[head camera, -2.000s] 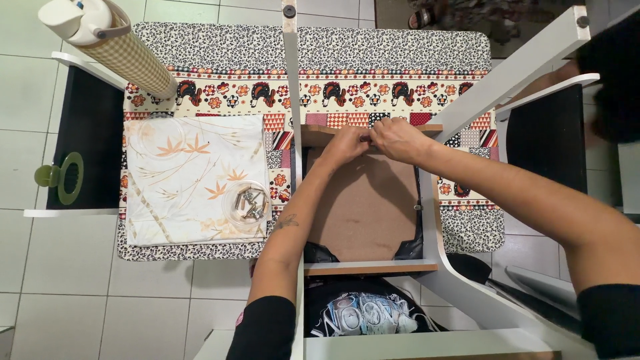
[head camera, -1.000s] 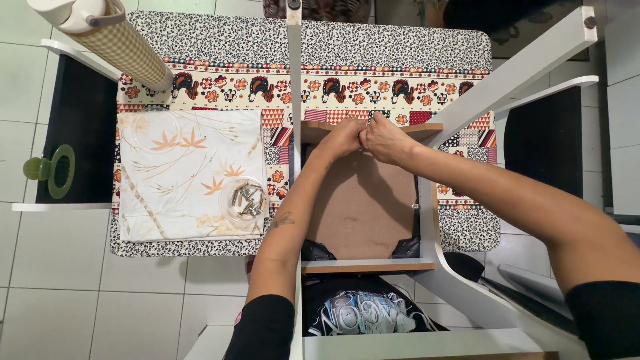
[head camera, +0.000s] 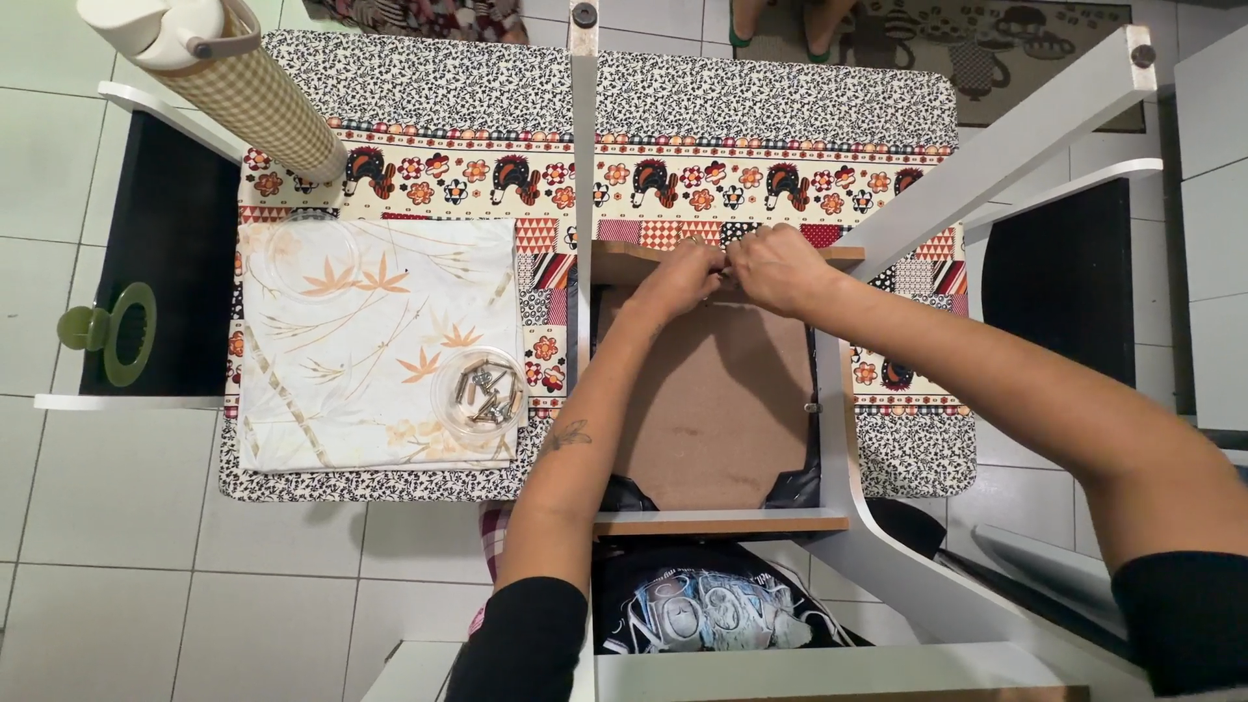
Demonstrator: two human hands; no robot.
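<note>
A white wooden chair frame [head camera: 583,146] lies over the table, with the brown underside of its seat [head camera: 717,409] facing up. My left hand [head camera: 690,273] and my right hand [head camera: 780,268] meet at the chair's far wooden crosspiece [head camera: 629,261]. Their fingers are bent close together around something small and dark that I cannot make out. Left of the chair, a clear round tub [head camera: 481,398] of screws and dowels stands on a folded white cloth with a leaf print [head camera: 370,390].
A checkered bottle [head camera: 263,107] stands at the table's back left. Chair legs [head camera: 1014,146] stick out past the table [head camera: 780,97]. Black-seated chairs [head camera: 166,253] flank it. At the far side, a person's feet [head camera: 785,24] rest near a mat [head camera: 975,58].
My hands stay together at the far crosspiece, with small shifts of the fingers. A person's feet now show at the top beside the mat.
</note>
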